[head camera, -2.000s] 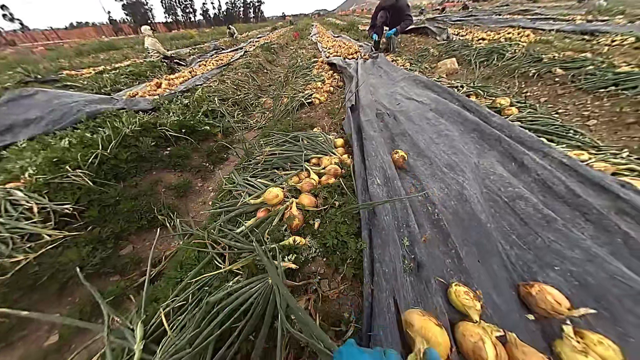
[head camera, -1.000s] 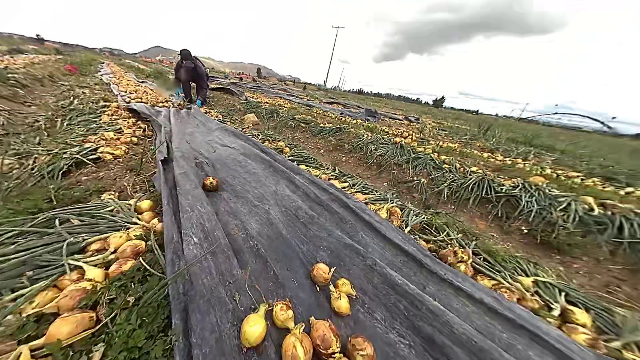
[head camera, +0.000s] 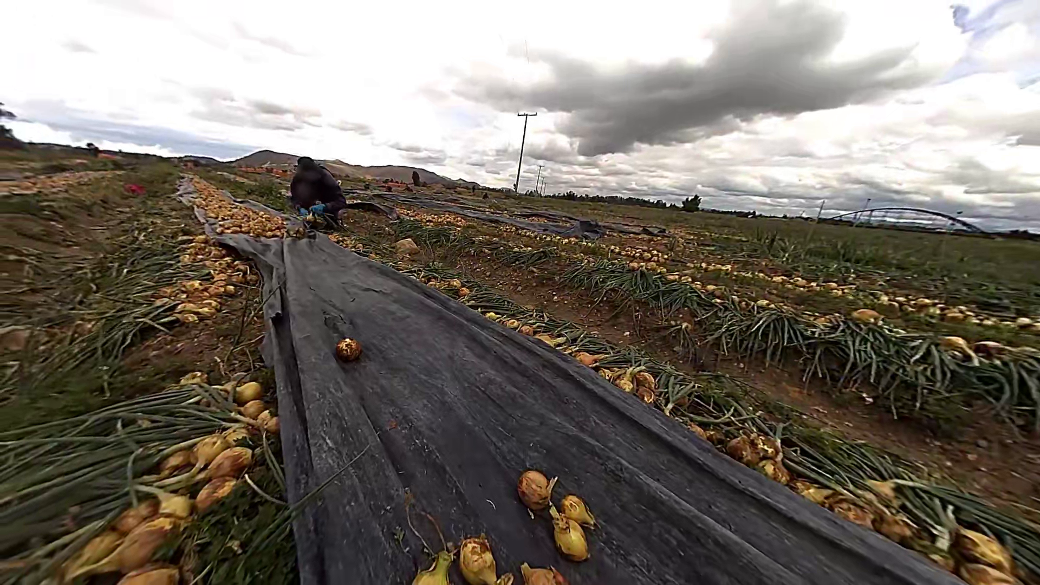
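Neither my left hand nor my right hand shows in the head view. A long dark fabric sheet (head camera: 487, 422) runs from the bottom edge away into the field. On its near part lie several loose yellow onions (head camera: 534, 490), some cut off by the bottom edge. A single onion (head camera: 348, 350) rests farther up, near the sheet's left side. Left of the sheet, onions with long green tops (head camera: 230, 462) lie in a row on the ground. Another row of onions (head camera: 756, 449) follows the sheet's right edge.
A person in dark clothes and blue gloves (head camera: 317, 195) crouches at the sheet's far end, beside heaped onions (head camera: 244, 218). More onion rows with green leaves (head camera: 845, 345) cross the field at right. A stone (head camera: 407, 246) sits right of the sheet. Utility poles (head camera: 522, 153) stand beyond.
The view has swung right and up. A bit of blue glove at the bottom edge two seconds ago is out of view now. More onions show together on the near sheet.
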